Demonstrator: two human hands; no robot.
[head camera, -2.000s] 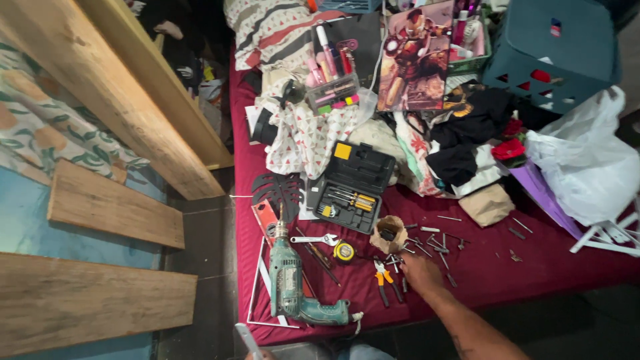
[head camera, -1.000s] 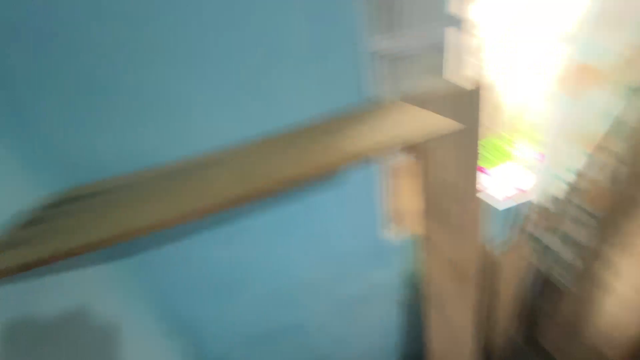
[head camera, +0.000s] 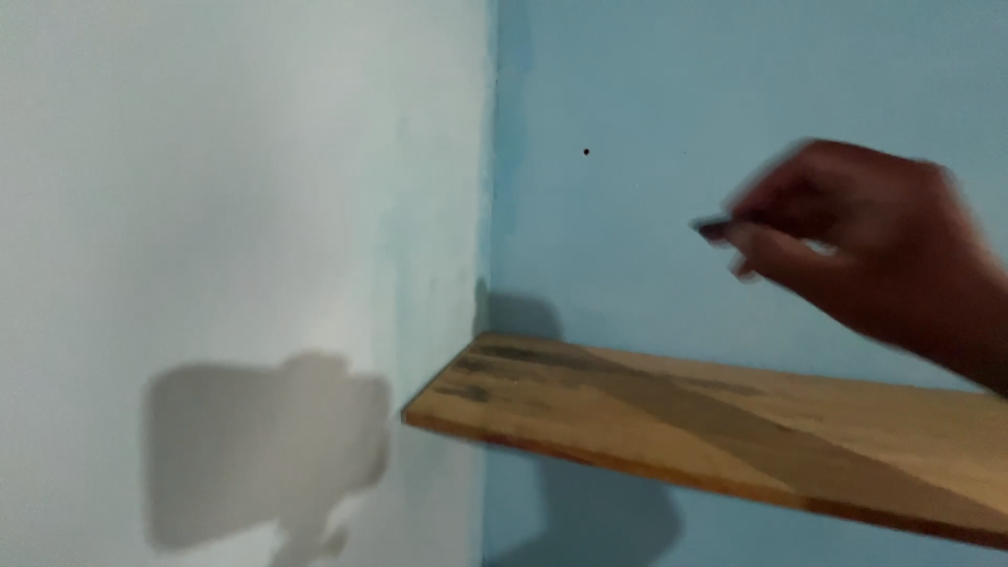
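My right hand (head camera: 858, 236) reaches in from the right edge, slightly blurred, with a small dark object (head camera: 715, 228) pinched between thumb and fingertips. What the object is cannot be told. The hand is in front of the blue wall (head camera: 630, 260), to the right of a small dark hole (head camera: 586, 151) in that wall. Below the hand runs a wooden shelf board (head camera: 598, 417) with dark stains near its left end. My left hand is out of view.
A pale wall (head camera: 260, 197) meets the blue wall at a corner on the left. The board's left end reaches into this corner. Shadows fall on both walls and across the board.
The view has swung from the tool-covered bed to the wall corner. Two seconds ago a hand was among the small metal parts; now my right hand is raised, pinching a small dark object.
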